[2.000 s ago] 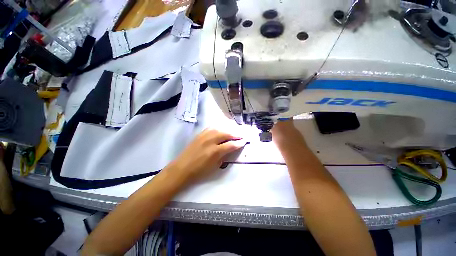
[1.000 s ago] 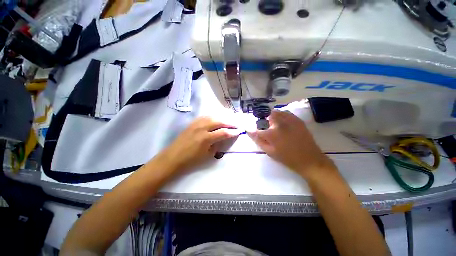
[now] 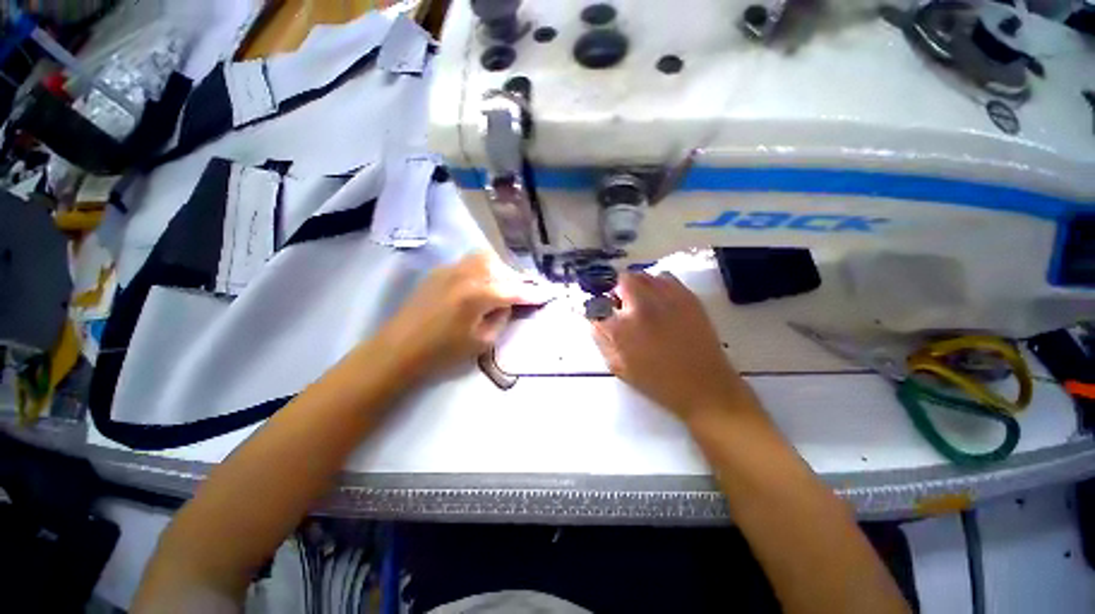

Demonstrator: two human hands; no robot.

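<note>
A pale grey garment panel with black bands (image 3: 204,360) lies left of the white sewing machine head (image 3: 769,132). Pale stitched strips (image 3: 251,228) lie on it. My left hand (image 3: 450,314) is beside the panel, with fingertips pointing right to the presser foot and needle area (image 3: 550,271). My right hand (image 3: 663,342) is just right of the needle area, fingers bent close to a round metal knob (image 3: 598,308). Strong glare hides what lies between my fingertips, so I cannot tell whether either hand grips fabric.
A flat black rectangle (image 3: 769,275) lies against the machine head. Scissors with yellow and green handles (image 3: 961,420) lie at the right. A measuring tape (image 3: 540,498) runs along the table's front edge. Another banded piece (image 3: 324,90) lies behind the panel.
My right hand has come back from behind the needle area to its right side. My left hand has drawn slightly left, and a dark curved slot now shows below it. The view has shifted.
</note>
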